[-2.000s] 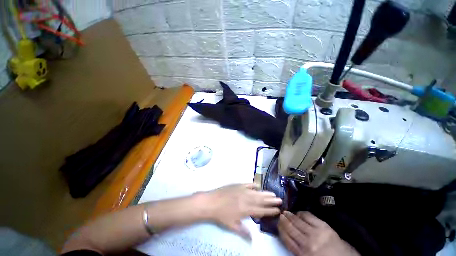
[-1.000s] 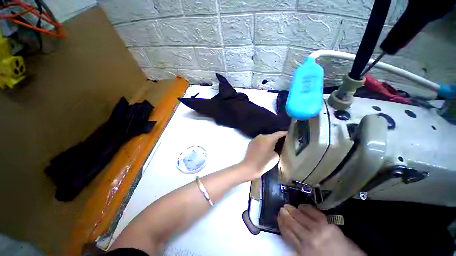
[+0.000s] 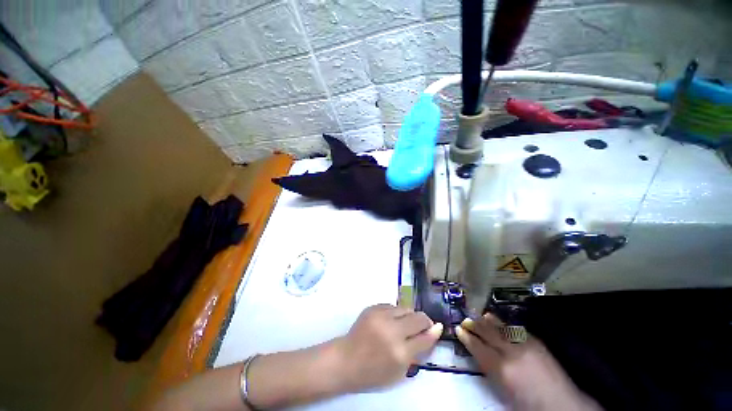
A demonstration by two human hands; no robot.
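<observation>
The white sewing machine (image 3: pixel 594 201) stands at the right. A dark band (image 3: pixel 433 303) lies under its presser foot (image 3: pixel 454 297). My left hand (image 3: pixel 384 347) pinches the band's near edge just in front of the foot. My right hand (image 3: pixel 502 349) holds the cloth beside it, fingertips close to the left ones. A large black garment piece (image 3: pixel 642 345) lies bunched to the right of my right hand. The exact grip under the fingertips is partly hidden.
Dark pointed pieces (image 3: pixel 353 186) lie behind and left of the machine head. A dark bundle (image 3: pixel 172 273) rests on the cardboard at left. A light-blue lamp (image 3: pixel 414 143) hangs by the head. A screwdriver (image 3: pixel 507 32) and black rod (image 3: pixel 472 56) stand behind. A round clear disc (image 3: pixel 306 273) lies on the tabletop.
My left hand has come back from behind the needle area to the cloth in front of the foot. My right hand stays near the foot. The camera view has shifted and tilted.
</observation>
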